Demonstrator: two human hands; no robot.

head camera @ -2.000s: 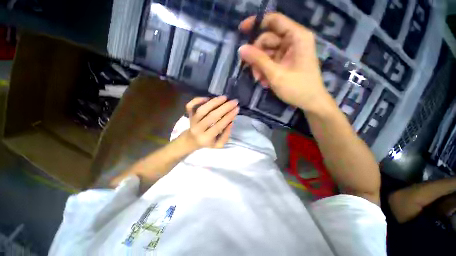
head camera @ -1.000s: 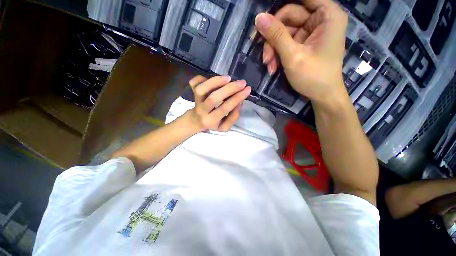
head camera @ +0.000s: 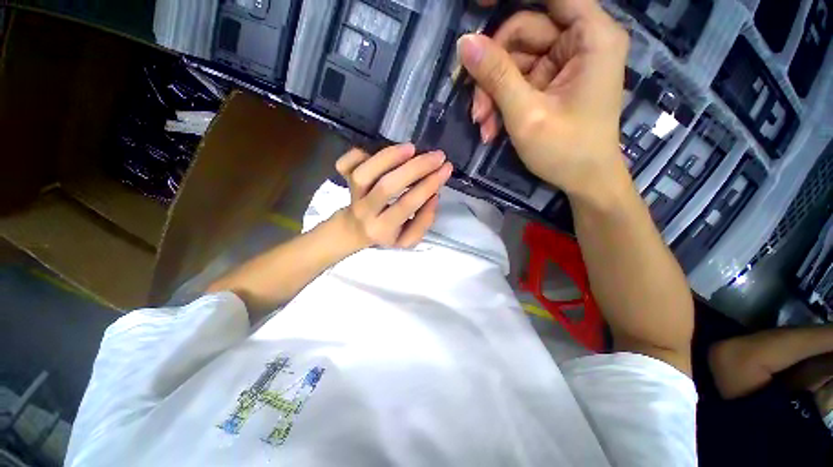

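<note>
My right hand (head camera: 562, 105) is bent over the tray at the top centre, its fingers closed on dark, thin tweezers (head camera: 454, 91) that are partly hidden by it. The tip points down at a dark phone housing (head camera: 448, 137) near the tray's front edge. My left hand (head camera: 393, 196) is at that edge, fingers slightly apart, fingertips touching the housing's near end; no held object shows in it. The whitish tray (head camera: 408, 87) bears rows of black housings with pale cut-outs.
An open cardboard box (head camera: 196, 214) with shiny dark strips and white scraps stands at left. A red stool (head camera: 562, 283) is below the bench edge. Another person's arm (head camera: 767, 360) is at lower right, below another white-edged tray (head camera: 817, 264).
Since two seconds ago, my right hand and the tweezers have come lower, towards the housing by my left fingertips. The view has shifted. In the last second both hands have barely moved.
</note>
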